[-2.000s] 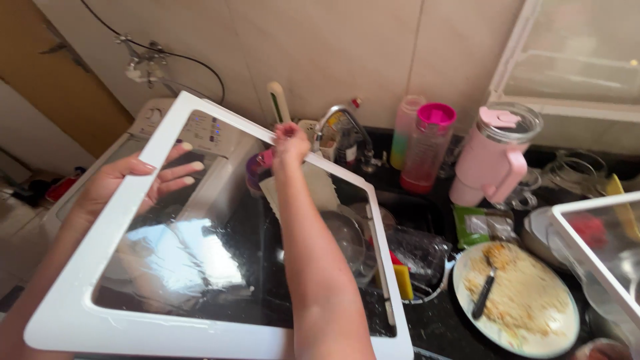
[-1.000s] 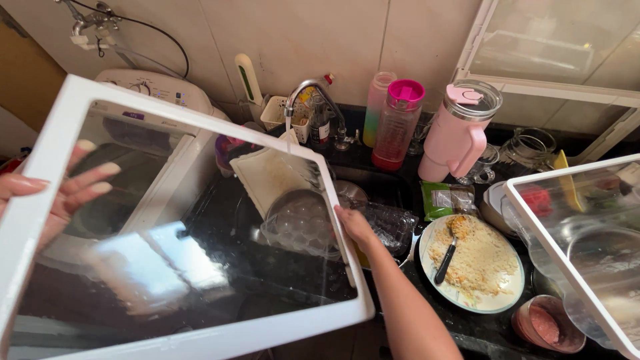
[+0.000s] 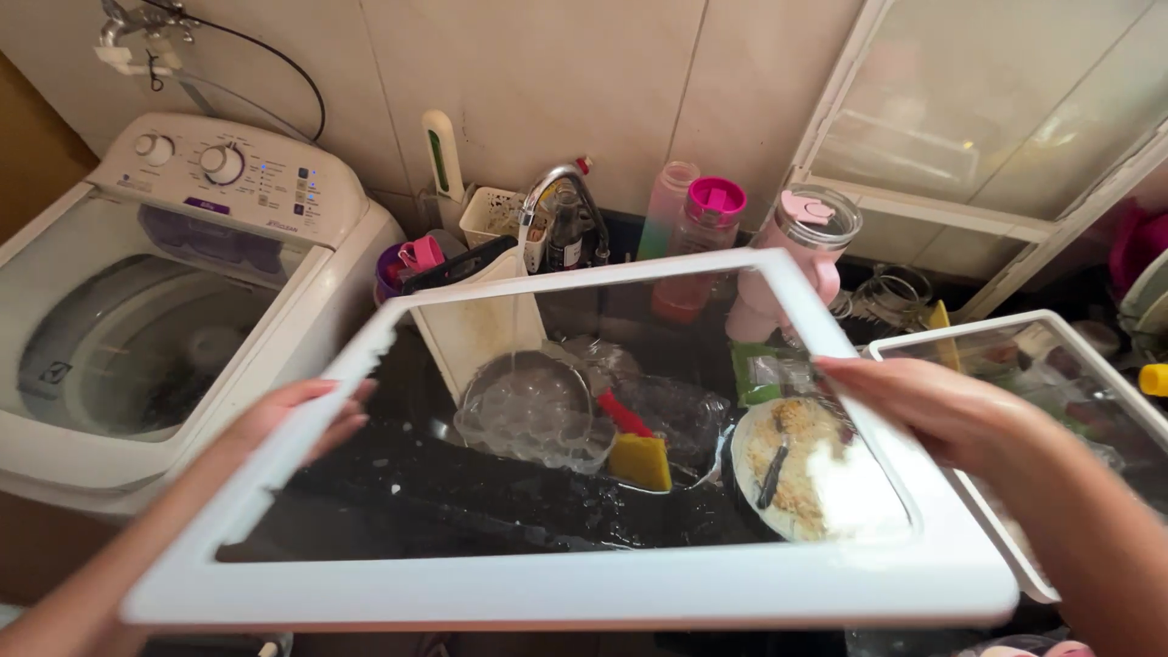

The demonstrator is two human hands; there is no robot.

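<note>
A white-framed glass shelf (image 3: 566,584) spans the middle of the head view, held over the sink. My left hand (image 3: 306,420) grips its left edge, and my right hand (image 3: 922,401) grips its right edge. Through the glass I see a clear egg tray (image 3: 538,420), a yellow sponge (image 3: 641,462) and a plate of food (image 3: 789,474) with a dark-handled utensil on it. Water runs from the curved faucet (image 3: 557,178) just behind the shelf's far edge. A white cutting board (image 3: 465,338) leans in the sink, partly seen through the glass.
A top-loading washing machine (image 3: 246,196) stands at left. Behind the shelf are a white caddy (image 3: 493,214), a bottle with a pink lid (image 3: 714,205) and a pink tumbler (image 3: 808,228). Another white-framed shelf (image 3: 1049,319) lies at right; a white frame (image 3: 967,214) leans on the wall.
The shelf has turned from slanted to nearly level across the view. My right hand has gone from its far edge to its right edge; my left hand stays on the left side.
</note>
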